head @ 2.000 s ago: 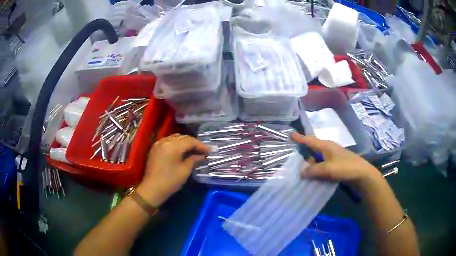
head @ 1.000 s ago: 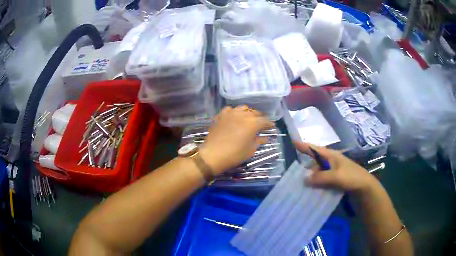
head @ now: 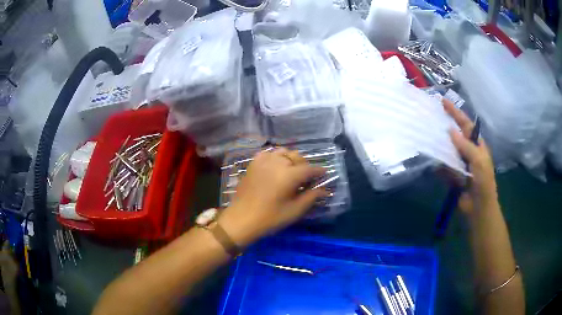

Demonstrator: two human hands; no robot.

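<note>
My left hand (head: 280,187) is over the clear plastic box (head: 338,195) of silver cylindrical parts (head: 333,161), fingers bent down onto the parts; whether it grips one I cannot tell. My right hand (head: 471,161) holds a white ribbed foam sheet (head: 400,114) by its right edge, raised over the bins at the right. A dark pen-like tool (head: 475,129) is also in my right hand. The blue tray (head: 333,249) lies in front, with several silver parts (head: 395,296) at its right and one thin part (head: 285,267) with a red wire at its left.
Red bins (head: 92,203) with loose parts stand at the left, beside a black ribbed hose (head: 44,147). Packed clear boxes (head: 197,58) are stacked behind the work box. Parts (head: 431,61) lie in a red bin at the back right. Cloudy plastic bags (head: 511,98) are at the right.
My left hand moved from the box's left side to over its parts. My right hand carried the foam sheet from above the blue tray up and right, uncovering the tray.
</note>
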